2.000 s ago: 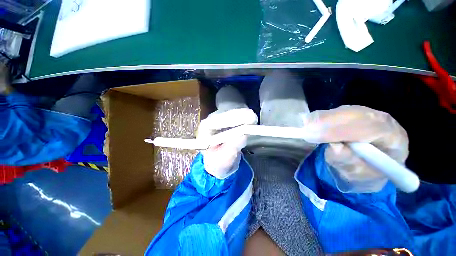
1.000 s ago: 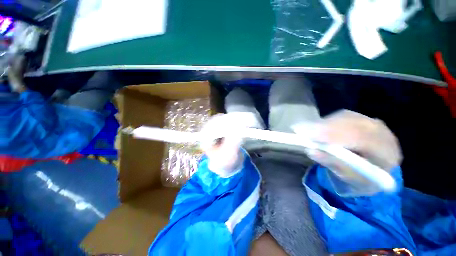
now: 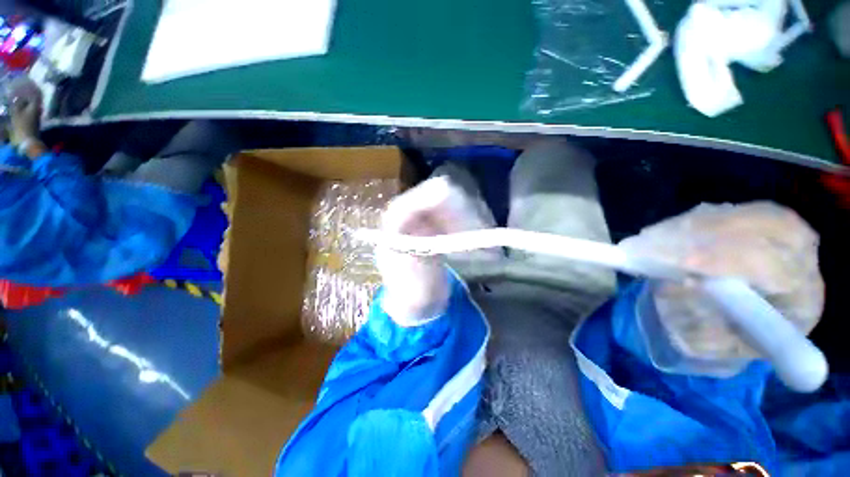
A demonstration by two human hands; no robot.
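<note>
A white jointed tubular arm (image 3: 559,246) is held level above the lap, with slight bends along it. My left hand (image 3: 421,244), in a thin translucent glove, grips it near its left end; the hand is blurred. My right hand (image 3: 732,279), in a loose translucent glove, is closed around the right part. The thick rounded right end of the arm sticks out below the right hand, pointing down and right. The fingers partly hide the joints.
An open carton (image 3: 266,270) with clear shiny packs (image 3: 340,270) stands left of my knees. The green bench (image 3: 424,65) holds a white foam sheet (image 3: 242,33), clear film (image 3: 573,61), a bent white arm (image 3: 643,63), a white cloth (image 3: 713,65) and a red tool (image 3: 839,140). A person's blue sleeve (image 3: 84,219) is at left.
The tube's left end now reaches less far past my left hand. My right hand has moved right with the other end. The camera view has shifted, so the bench and carton appear further right.
</note>
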